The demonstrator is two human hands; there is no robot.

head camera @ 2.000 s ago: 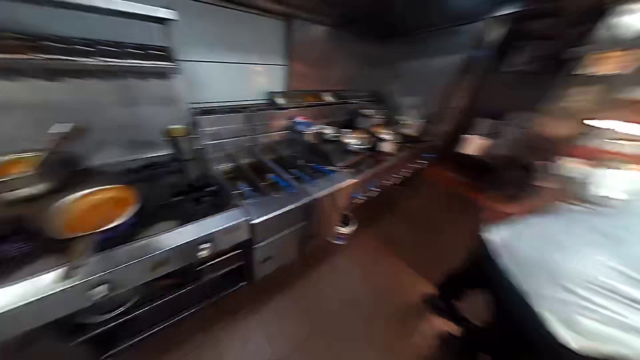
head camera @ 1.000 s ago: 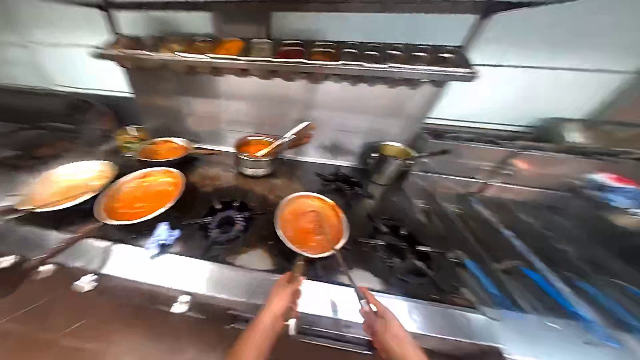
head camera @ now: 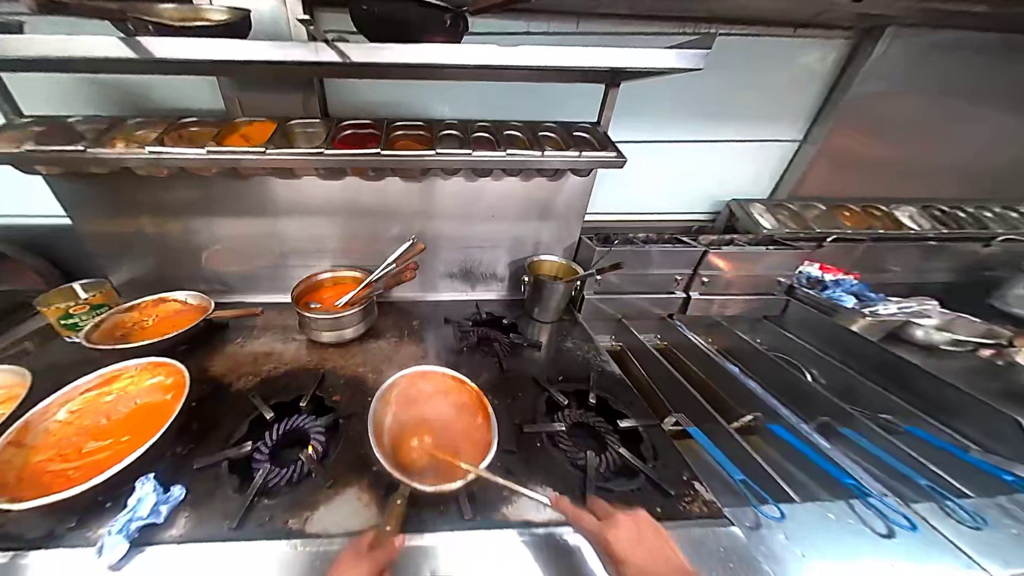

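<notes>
My left hand grips the handle of a saucepan full of orange sauce, which sits on the black range between two burners. In my right hand is the end of a long metal spoon. Its bowl lies in the sauce, left of the pan's middle, and is partly hidden by it. Behind the saucepan stands a steel pot of orange sauce with utensils leaning in it. At the left, an oval pan and a smaller frying pan also hold orange food.
Open burners flank the saucepan. A steel container with a ladle stands at the back. Deep fryers with blue-handled baskets are at the right. A crumpled blue cloth lies front left. Spice trays line the wall shelf.
My view has closed in on the range. Both hands keep hold of the pan handle and the spoon, as one second ago. Two seconds ago neither hand was in view.
</notes>
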